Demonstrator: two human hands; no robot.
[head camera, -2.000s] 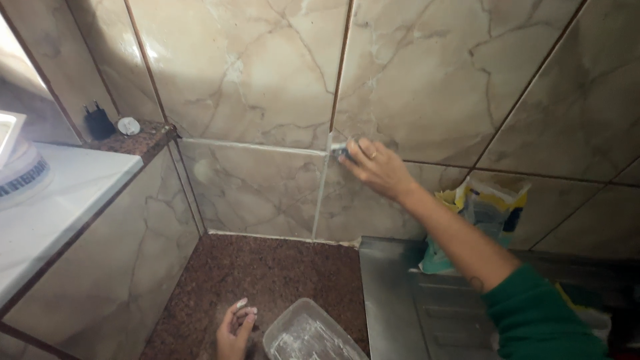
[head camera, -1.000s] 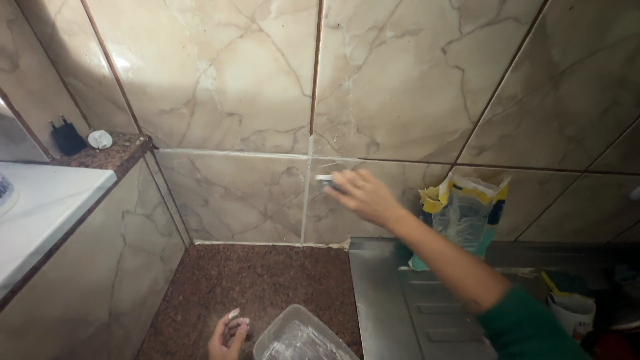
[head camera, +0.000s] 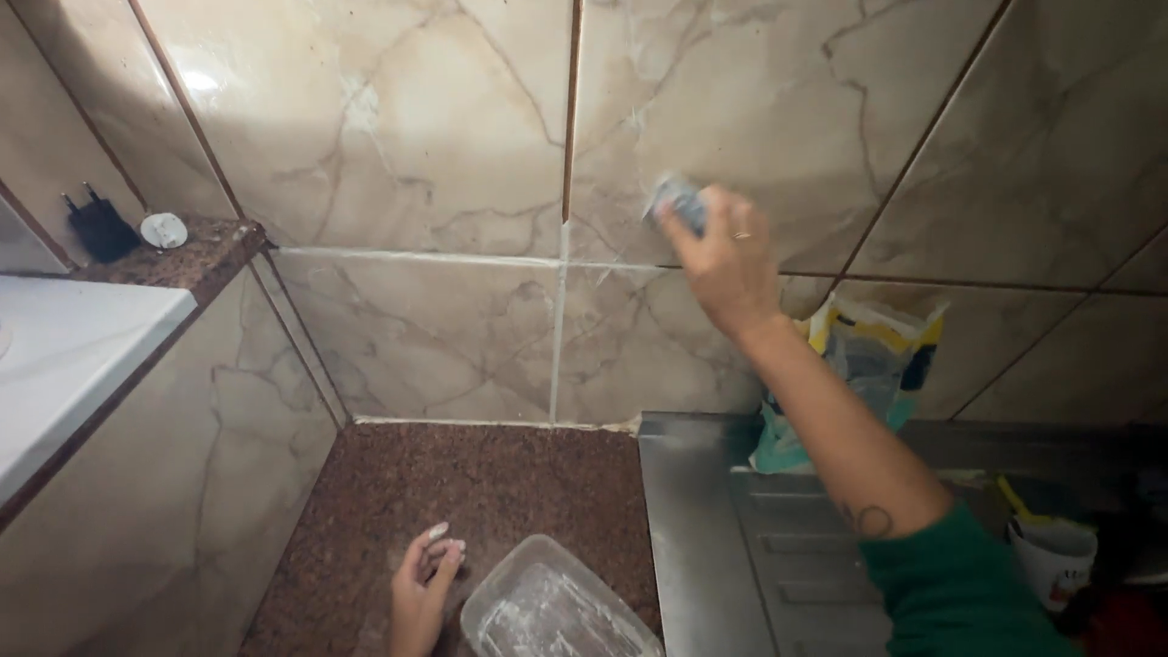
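Observation:
My right hand (head camera: 730, 260) grips a small greyish flat piece (head camera: 680, 205), blurred, at the marbled wall tile right of the vertical joint. White grout (head camera: 558, 338) fills the joint below the crossing and the horizontal joint to its left; a short white stretch runs right of the crossing. The other joints look brown. Low in the view, my left hand (head camera: 424, 584) holds nothing, its fingers curled and apart, white residue on the tips. Beside it a translucent plastic container (head camera: 547, 602) smeared with white paste rests on the brown granite counter (head camera: 438, 484).
An opened plastic bag (head camera: 867, 365) stands against the wall behind my right forearm, on the steel sink's drainboard (head camera: 703, 520). A white cup (head camera: 1054, 557) with a yellow-edged sponge is at the right. A black plug adapter (head camera: 99, 224) and a white round piece (head camera: 164, 230) lie on the left ledge.
My right hand has moved up and right from the vertical joint, still gripping the small piece. My left hand stays beside the container.

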